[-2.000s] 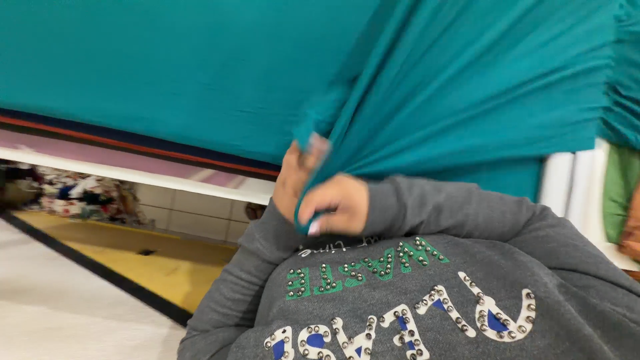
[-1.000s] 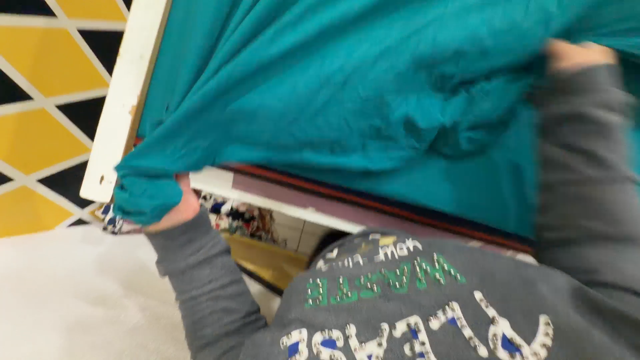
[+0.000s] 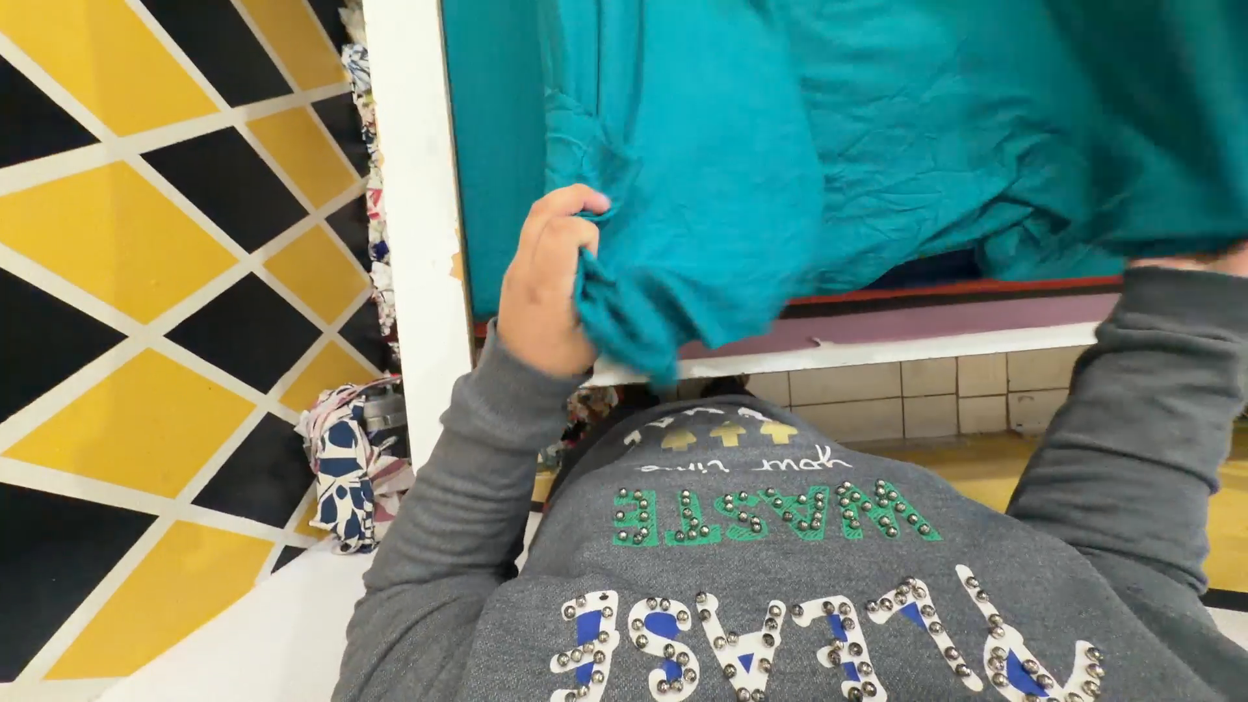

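A large piece of teal fabric (image 3: pixel 712 175) spreads over the table, wrinkled at the centre and bunched toward the near edge. My left hand (image 3: pixel 554 278) grips a gathered corner of it near the table's left end, fingers curled over the folds. At the right edge of the view, my right hand (image 3: pixel 1194 261) is mostly covered by the raised, blurred cloth, so its fingers cannot be made out. Beneath the teal layer, red, dark and mauve fabric layers (image 3: pixel 877 322) show along the near side.
The table's white edge (image 3: pixel 414 224) runs down the left and along the front. Patterned cloth scraps (image 3: pixel 341 468) lie low beside the table's left end. The floor (image 3: pixel 146 224) has yellow and black diamonds. Pale tiles (image 3: pixel 848 395) show below the front edge.
The view has shifted toward the table's left end. Two seconds ago my hands were close together at the cloth; now they are wide apart. My left hand has kept its hold on the bunched corner since one second ago.
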